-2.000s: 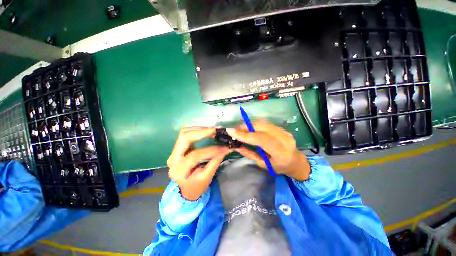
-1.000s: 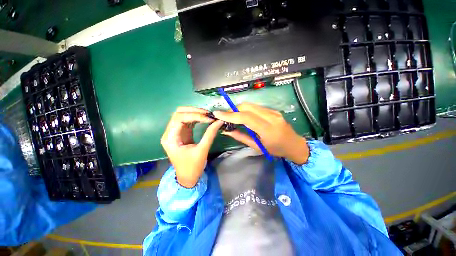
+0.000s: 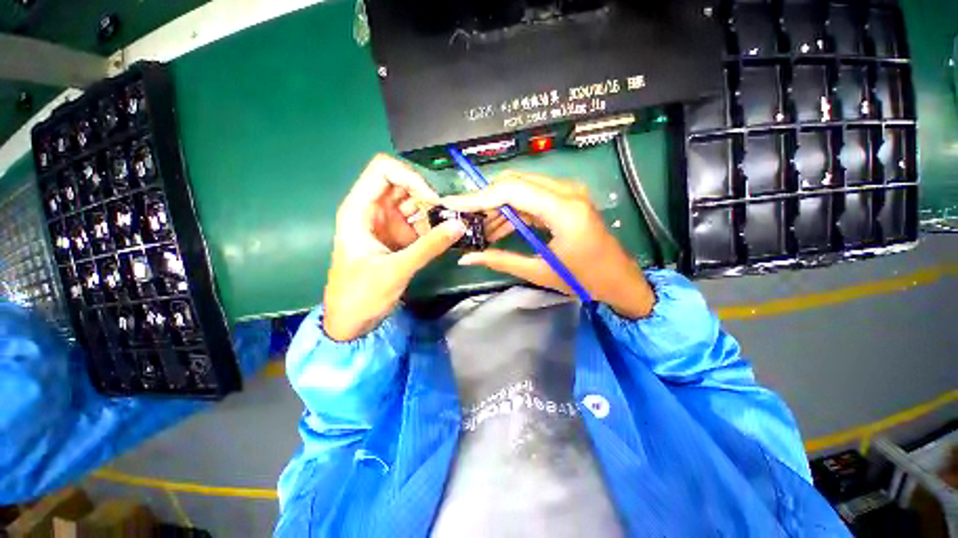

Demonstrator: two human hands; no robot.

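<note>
A small black electronic module (image 3: 458, 227) is held between both hands in front of my chest, below the test box. My left hand (image 3: 380, 247) grips its left side with thumb and fingers. My right hand (image 3: 562, 233) has its fingertips at the module's right side and also holds a thin blue stick (image 3: 533, 240). The stick slants from the box's front edge down to my right wrist. Fingers hide part of the module.
The flat black test box (image 3: 504, 89) with white lettering stands ahead, a red light on its front edge and a grey cable (image 3: 639, 200) at its right. A filled black tray (image 3: 194, 242) is at left, a tray with empty pockets (image 3: 804, 226) at right. A blue sleeve (image 3: 42, 399) shows far left.
The box and both trays sit higher in the picture. The hands have shifted up in the picture with the module, which is turned and shows more between the fingers. The blue stick stays in my right hand.
</note>
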